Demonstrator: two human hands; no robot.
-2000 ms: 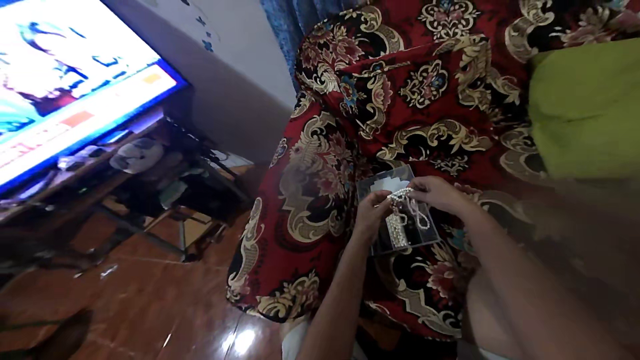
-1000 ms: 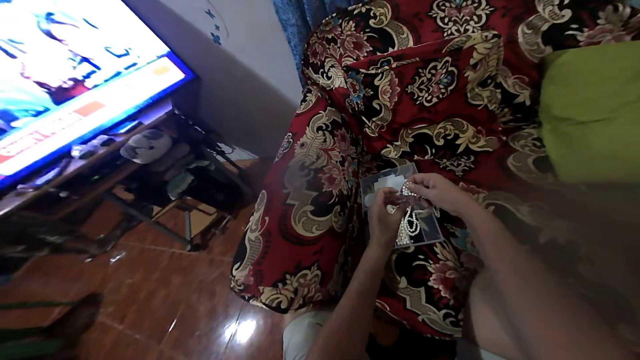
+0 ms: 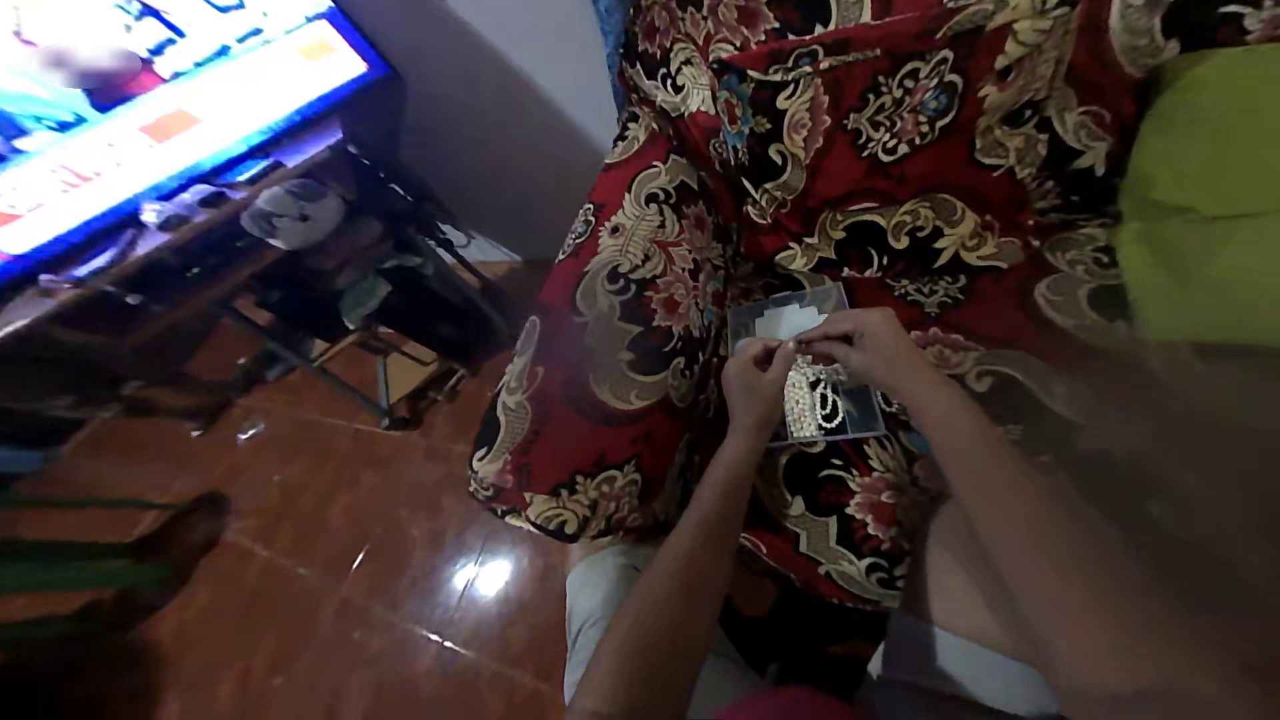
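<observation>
A clear plastic box [image 3: 858, 412] lies on the seat of a sofa with a red floral cover. Inside it are white pearl-like beads [image 3: 802, 405], a looped white bead strand [image 3: 828, 402] and a white paper piece [image 3: 788, 320]. Over the left part of the box, my left hand [image 3: 755, 385] has its thumb and finger pinched together. My right hand [image 3: 862, 345] meets it from the right, its fingertips touching or nearly touching the left ones. Something small and pale, perhaps a bead, shows between the fingertips; the fingers hide most of it.
The floral-covered sofa [image 3: 640, 290] surrounds the box, with a green cushion [image 3: 1200, 200] at the right. On the left, a lit television [image 3: 190, 120] stands on a wooden stand [image 3: 170, 270] holding small items. A green and dark chair part [image 3: 90, 565] is at lower left, over the tiled floor [image 3: 330, 600].
The strand stretched between my hands two seconds ago no longer shows there; a looped strand lies in the box. My hands are now pinched close together over the box.
</observation>
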